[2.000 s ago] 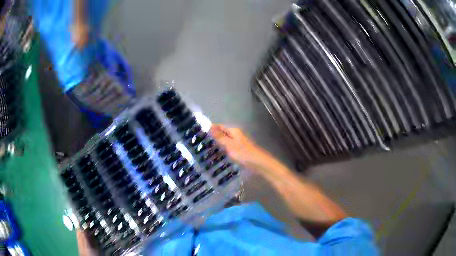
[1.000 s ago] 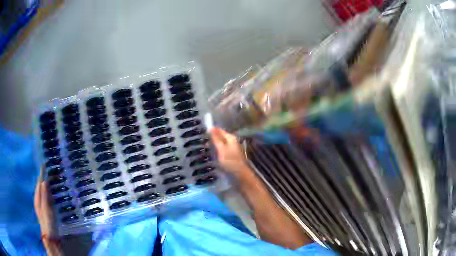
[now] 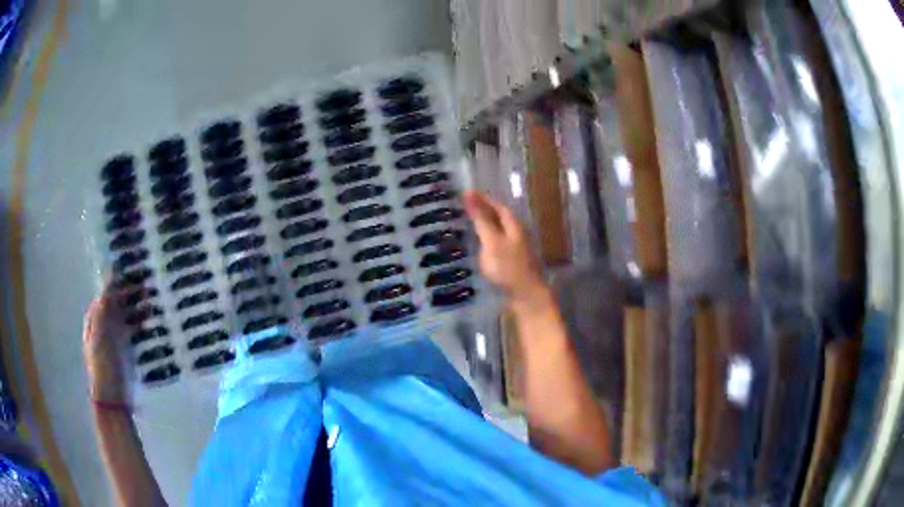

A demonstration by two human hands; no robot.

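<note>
A clear plastic blister tray [image 3: 349,226] is held up in front of my blue smock, tilted a little, its left side lower. It carries several long rows of black round parts [image 3: 297,208] standing in pockets. My left hand [image 3: 101,332] grips the tray's left edge; a red string is at the wrist. My right hand [image 3: 504,243] grips the right edge with the fingers partly hidden at the rim. Both hands are slightly blurred.
To the right stand racks or stacks of wrapped trays [image 3: 684,158] with brown sheets [image 3: 642,149] between them, close to my right forearm. Grey floor [image 3: 297,40] with a yellow line [image 3: 22,198] lies ahead and left. Blue items sit at the lower left corner.
The view has turned right and the worker by the green bench has left it. The tray, still in both hands, sits higher in the picture, and the wrapped stacks are closer.
</note>
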